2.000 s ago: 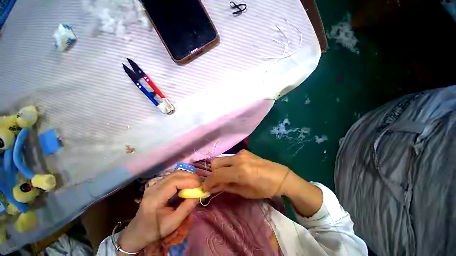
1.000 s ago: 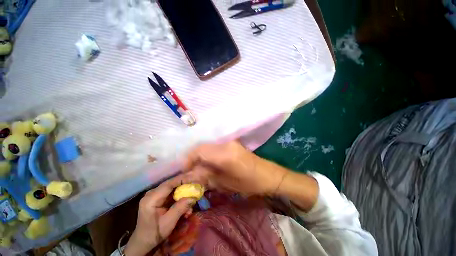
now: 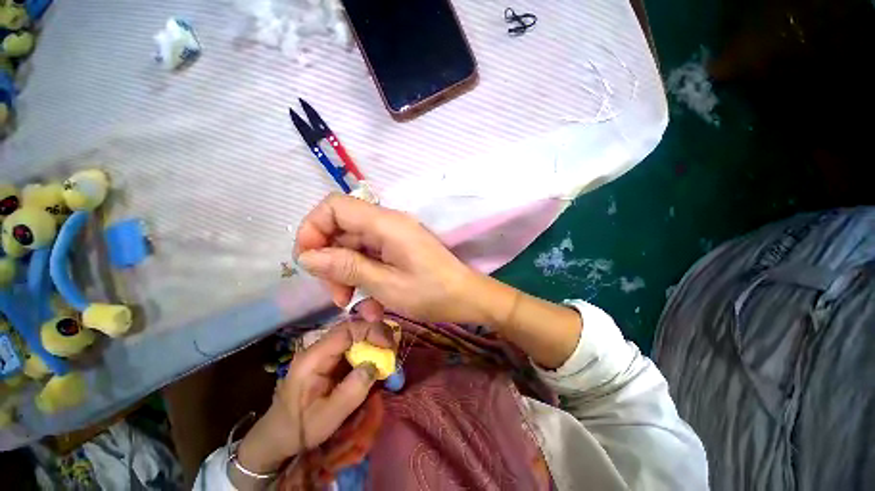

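Observation:
A small yellow plush piece [image 3: 371, 359] with a bit of blue below it is held over my lap. My left hand [image 3: 321, 388] pinches it between thumb and fingers. My right hand [image 3: 384, 254] is raised above and beyond it, over the table edge, with thumb and index fingertips pinched together. A needle is too small to make out there. Faint thread shows beside the yellow piece. A small whitish item [image 3: 357, 299] shows at my right hand's lower fingers.
Snips [image 3: 327, 146] lie just beyond my right hand. A phone [image 3: 414, 53], white fluff [image 3: 299, 27], a white wad [image 3: 177, 43], a small black item [image 3: 520, 21] and loose threads lie farther back. Plush toys [image 3: 59, 278] and a blue square [image 3: 128, 243] are at left.
My right hand has moved from beside the yellow piece up and left over the table edge. My left hand keeps hold of the piece. The view has shifted somewhat.

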